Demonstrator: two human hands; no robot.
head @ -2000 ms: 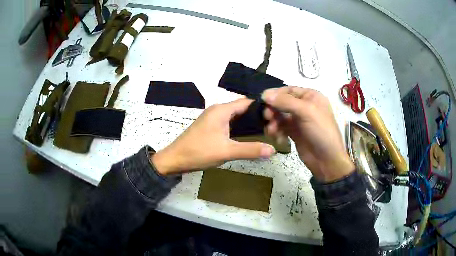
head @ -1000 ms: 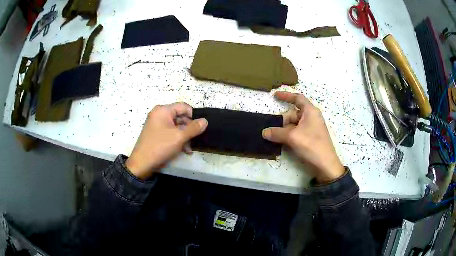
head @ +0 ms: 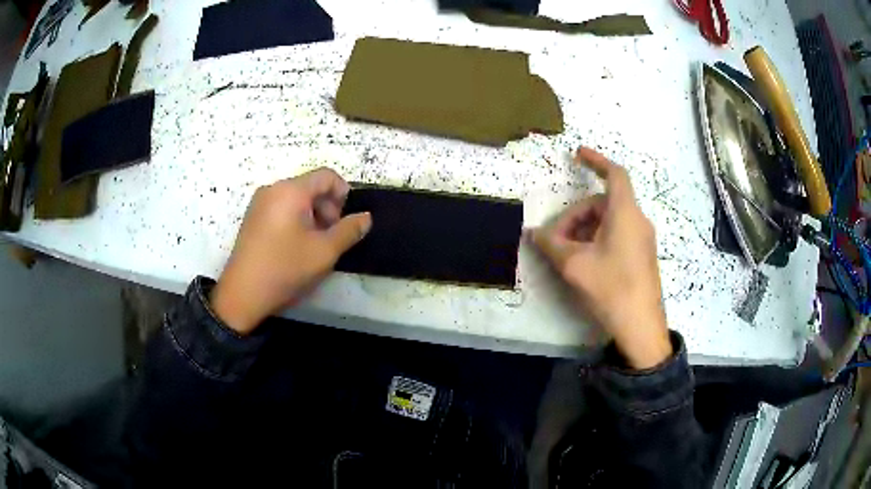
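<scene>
A black interfacing piece lies near the table's front edge, with thin olive edges showing from under it along its top and bottom. My left hand pinches its left end between thumb and fingers. My right hand is just off its right end; thumb and forefinger are apart, the other fingers curled, and it holds nothing. Behind lies the stack of olive cut pieces, with its rounded tab at the right.
The steam iron rests at the right, with blue hoses beyond it. Red scissors are at the far right. A finished black-faced piece lies on an olive panel at the left. A black cut piece lies further back.
My right hand has let go of the black piece and moved right of it. The black piece now lies flat over the olive one. The view has shifted, so the table's far items sit higher.
</scene>
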